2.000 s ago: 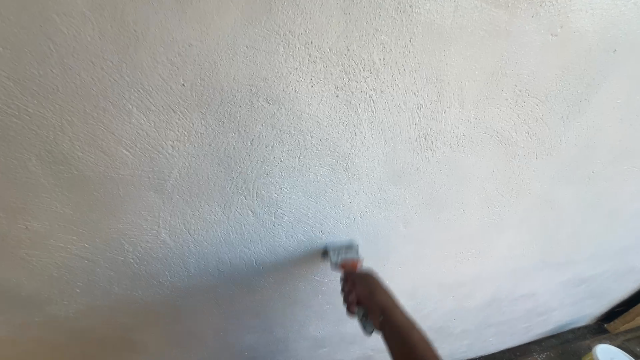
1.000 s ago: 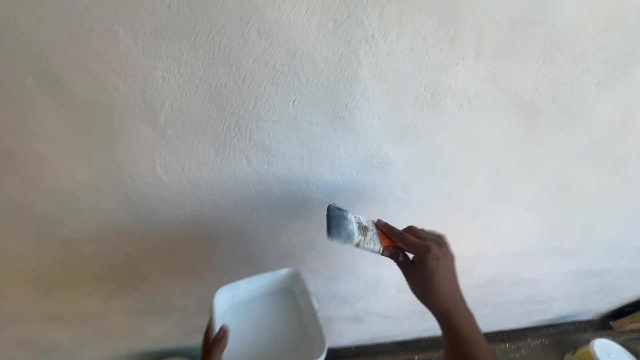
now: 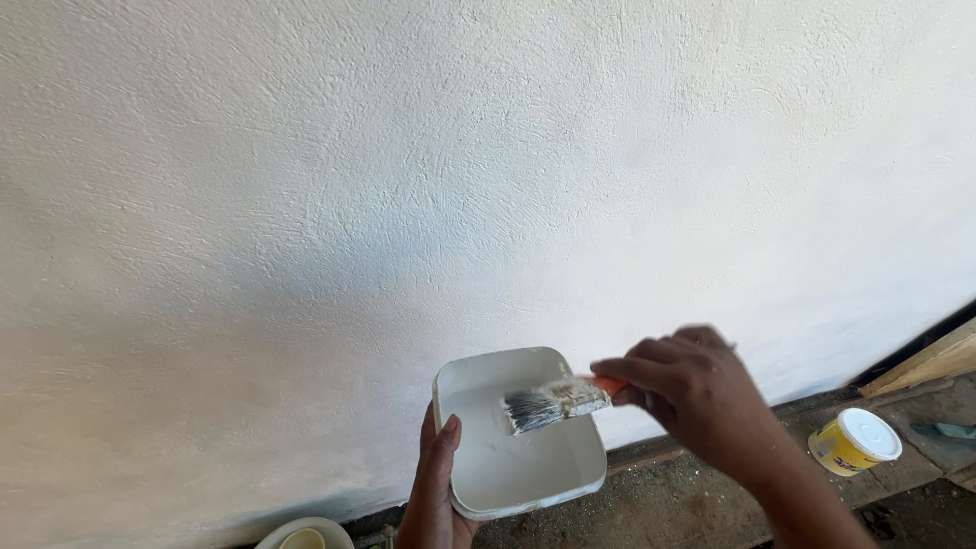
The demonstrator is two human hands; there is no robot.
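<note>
My left hand (image 3: 442, 476) holds a white square plastic tub (image 3: 526, 507) by its left side, thumb over the rim. White paint (image 3: 507, 465) lies inside it. Over the tub's opening is a flat paintbrush (image 3: 560, 404) with dark, paint-smeared bristles and an orange handle, gripped by my right hand (image 3: 686, 389). The bristles point left; whether they touch the paint, I cannot tell. Behind both hands rises a rough, white-painted plaster wall (image 3: 488, 191).
A yellow paint bucket with a white lid (image 3: 854, 442) stands on the paint-speckled floor (image 3: 679, 503) at right. Beyond it lies a wooden board (image 3: 923, 354) near the wall's foot. A pale round bowl (image 3: 305, 534) shows at the bottom left.
The brush was against the wall two seconds ago, then drawn off it, and is now over the tub. My left hand and the tub have come into view.
</note>
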